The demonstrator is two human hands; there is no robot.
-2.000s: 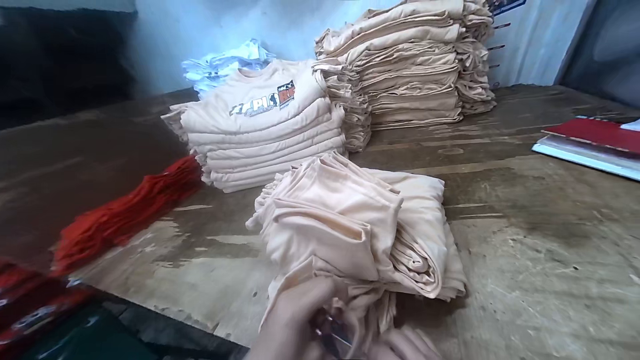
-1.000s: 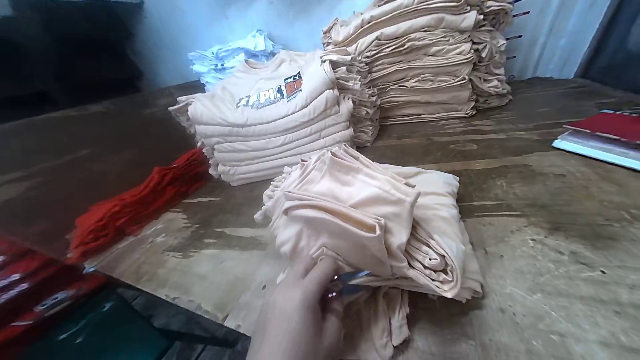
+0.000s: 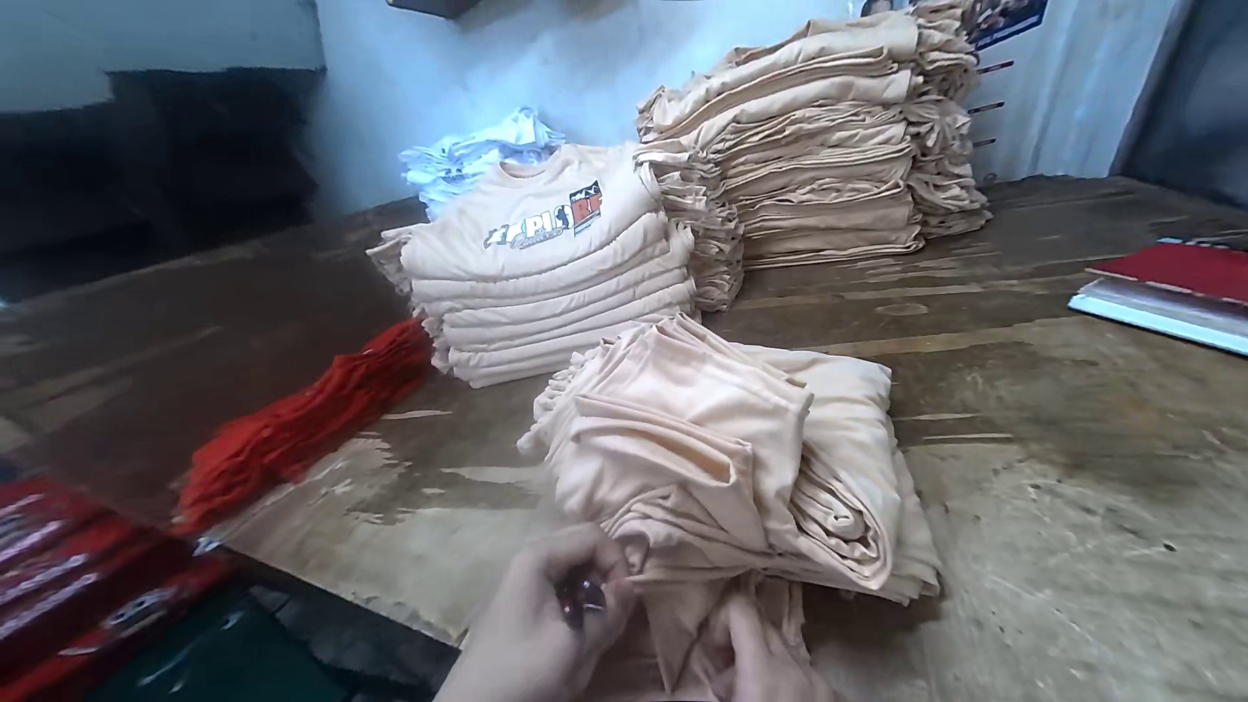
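Note:
A bundle of folded beige garments (image 3: 673, 458) lies on the wooden table, with a rolled part at its right side and loose cloth hanging at the front. My left hand (image 3: 551, 609) pinches the front edge of this cloth between thumb and finger. Inside its curled fingers sits a small dark tool (image 3: 582, 595), mostly hidden; its kind is unclear in this frame. My right hand (image 3: 760, 648), at the bottom edge, has its fingers closed on the hanging beige cloth (image 3: 673, 624), close beside the left hand.
Behind the bundle stands a stack of beige printed shirts (image 3: 556, 292), with taller beige stacks (image 3: 819, 156) and white-blue cloth (image 3: 478, 156) farther back. Red cloth (image 3: 302, 419) lies left; more red garments (image 3: 88, 575) are beyond the table's edge. A red book (image 3: 1180, 268) lies at right.
My right hand, out of view one second ago, is back at the hanging cloth. The metal blade that stuck out of my left hand against the bundle then no longer shows.

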